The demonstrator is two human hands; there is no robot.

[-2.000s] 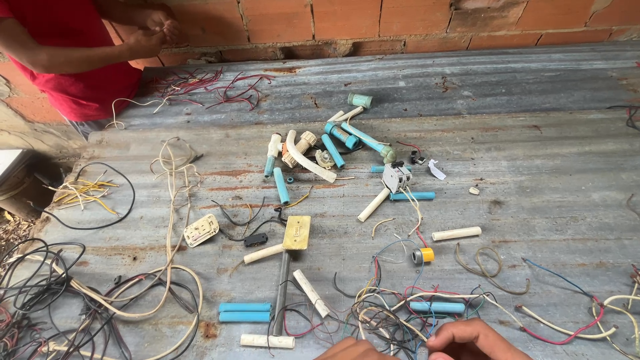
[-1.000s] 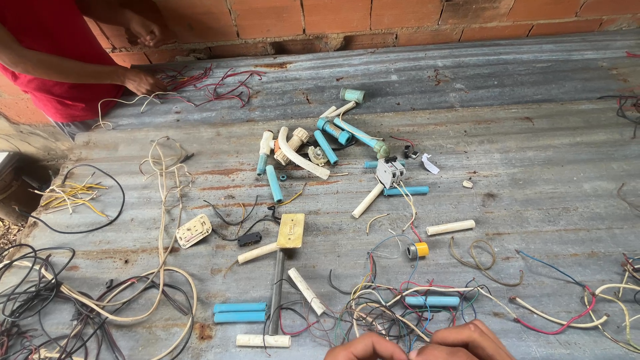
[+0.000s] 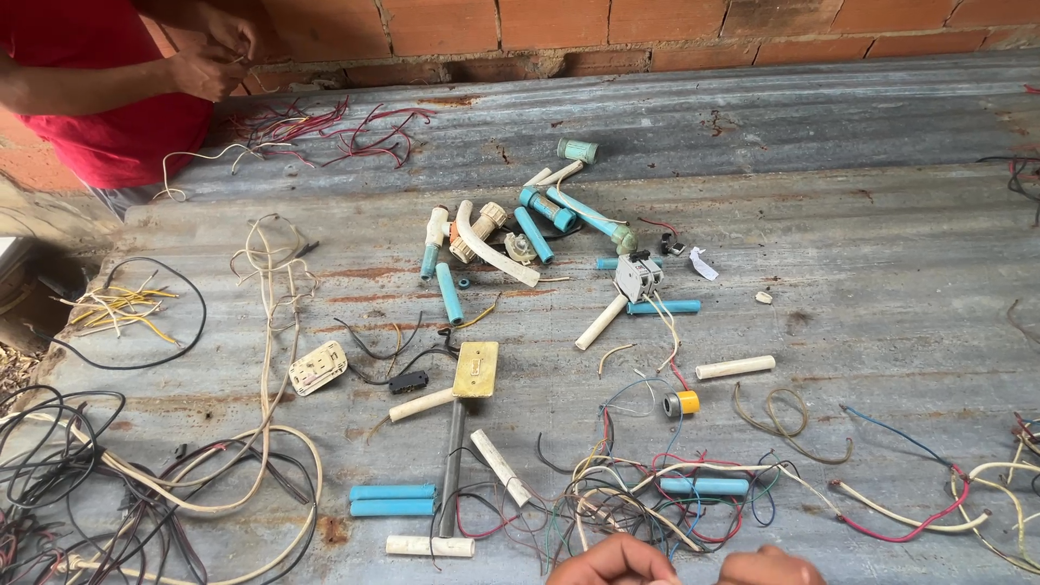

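Observation:
At the bottom edge my left hand (image 3: 613,561) has its fingers curled together, beside the lower end of a tangle of thin colored wires (image 3: 626,496). My right hand (image 3: 768,566) is curled just to its right, partly cut off by the frame. Whether either holds something does not show. A blue plastic pipe piece (image 3: 704,486) lies in the tangle above them. Further up are a yellow and grey cylindrical part (image 3: 681,403) and a grey circuit breaker (image 3: 638,276) with white wires. A yellowed wall plate (image 3: 475,369) lies left, at the top of a grey tube (image 3: 452,471).
Corrugated metal sheeting (image 3: 894,268) bears pipe offcuts, PVC fittings (image 3: 479,231) and cables. Black and cream cables (image 3: 268,439) spread at left; more wires lie at right. A person in red (image 3: 106,89) works at the upper left by red wires (image 3: 325,122), near the brick wall (image 3: 552,28).
My hands have moved apart from each other. The other person's hands, lowered to the red wires a second ago, are raised together again.

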